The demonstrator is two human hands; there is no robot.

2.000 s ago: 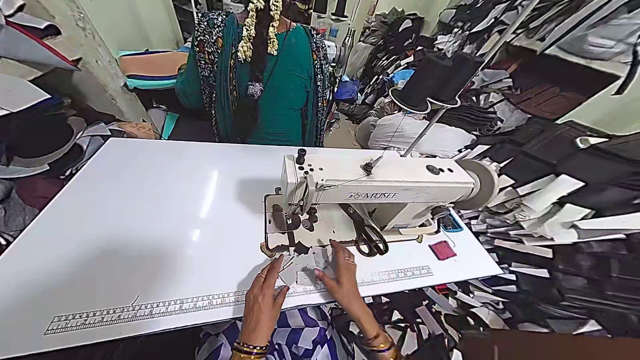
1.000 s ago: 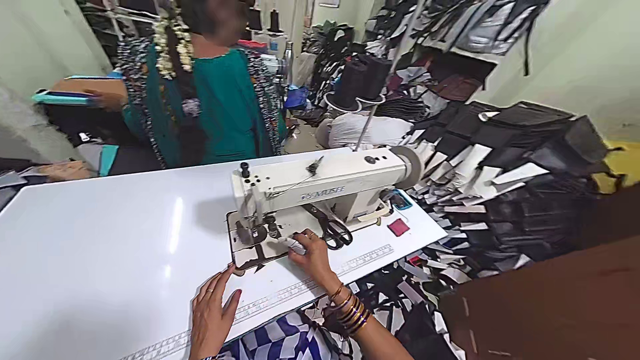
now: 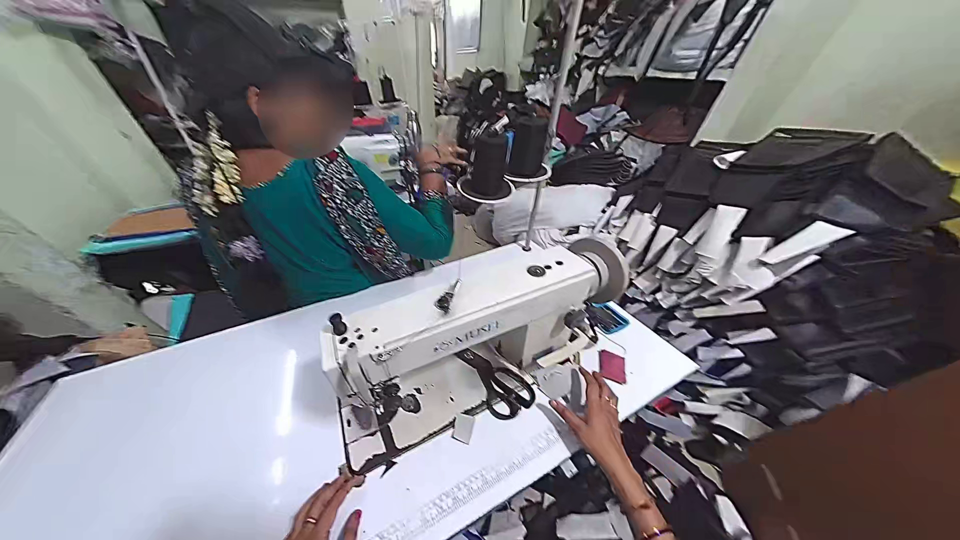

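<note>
A white industrial sewing machine [image 3: 465,300] is set in a white tabletop. My left hand [image 3: 326,510] rests with fingers spread at the front left corner of its bed, holding nothing. My right hand [image 3: 596,420] is spread near the bed's right end, its fingertips by a small pale piece [image 3: 553,381]; whether it touches this is unclear. Black-handled scissors [image 3: 510,391] lie on the bed, left of that hand. A small pale scrap [image 3: 463,428] is at the bed's front edge. A dark red fabric square [image 3: 612,366] lies beyond my right fingers.
A printed ruler scale [image 3: 487,480] runs along the table's front edge. Behind the machine are black thread cones [image 3: 489,165] on a stand and a person [image 3: 315,217] in green, one arm reaching out. Piled dark and white fabric pieces [image 3: 750,255] fill the right side.
My right hand has moved right, from beside the needle area to the bed's right end. The person in green has turned and reaches to the right. The view has shifted.
</note>
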